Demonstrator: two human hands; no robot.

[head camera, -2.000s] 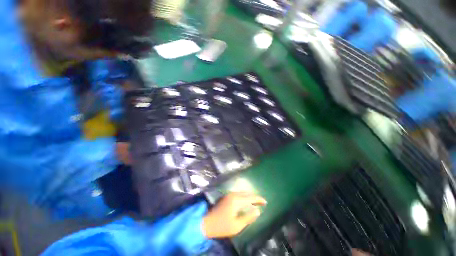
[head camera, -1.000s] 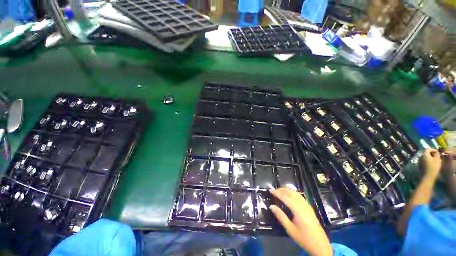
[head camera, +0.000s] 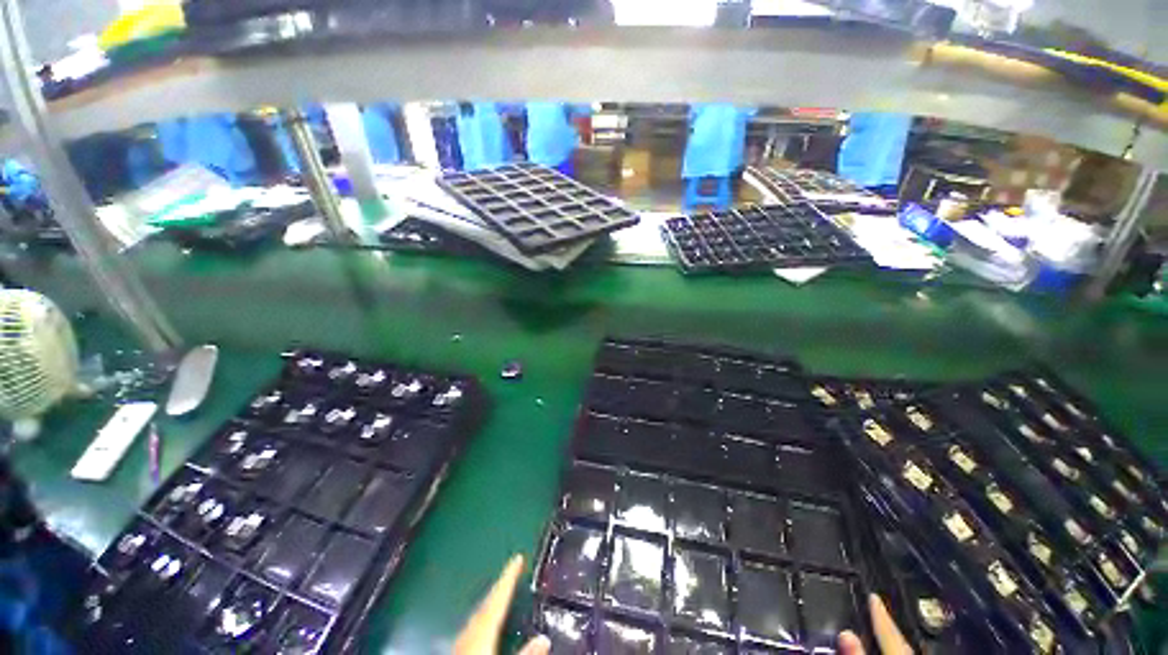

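Observation:
An empty black blister tray with shiny square pockets lies in front of me on the green mat. My left hand is at its near left edge, cut off by the bottom of the picture, with thumb and finger apart. My right hand is at its near right edge, also cut off, with fingertips apart. Neither hand shows anything held; whether the fingertips touch the tray is unclear. A partly filled blister tray with small white-patched modules lies to the left.
Black trays with pale-gold parts overlap at the right. A loose module lies on the green mat. A pale fan, white flat object and grey oval object stand left. More trays, metal posts, a shelf and workers in blue are beyond.
My view has lifted from the bench towards the shelf. My right hand has moved from over the empty tray's pockets to its right edge. My left hand has come into view at its left edge.

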